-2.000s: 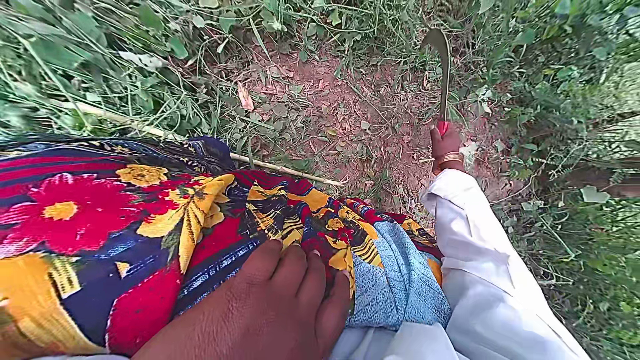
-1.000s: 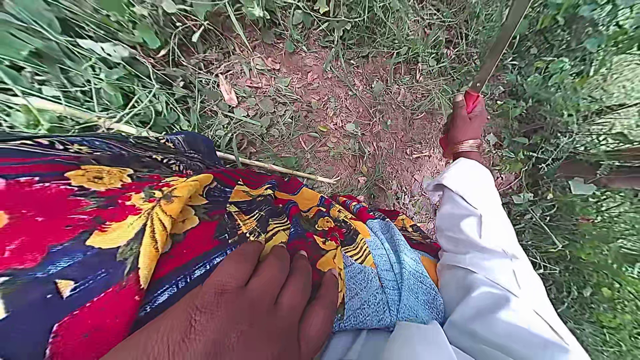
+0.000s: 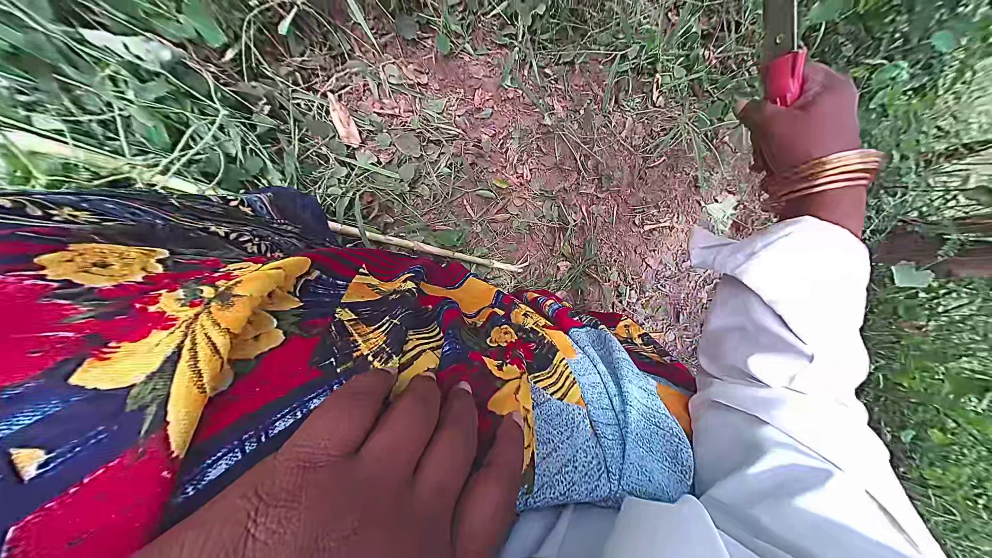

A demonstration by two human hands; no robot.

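My right hand (image 3: pixel 814 128), with gold-coloured bangles (image 3: pixel 833 172) at the wrist, is closed round the red handle (image 3: pixel 785 77) of a bladed tool at the upper right. Its metal blade (image 3: pixel 780 27) runs up out of the picture. My left hand (image 3: pixel 380 473) lies palm down on the floral cloth (image 3: pixel 256 325) over my lap, fingers stretched out side by side. Whether those fingers pinch any cloth cannot be told. Light blue knitted cloth (image 3: pixel 612 418) lies beside the floral cloth, near my white right sleeve (image 3: pixel 790 372).
Reddish bare soil (image 3: pixel 558 155) with dry leaves and cut grass lies ahead. A thin pale stalk (image 3: pixel 434 249) rests on the ground along the cloth's edge. Dense grass and leafy plants (image 3: pixel 101 101) grow at the left, and more greenery (image 3: pixel 938 387) stands at the right.
My right hand, gripping the bladed tool, has moved up and to the right. The curved blade showed whole two seconds ago and is now mostly out of view. My left hand stays on the floral cloth.
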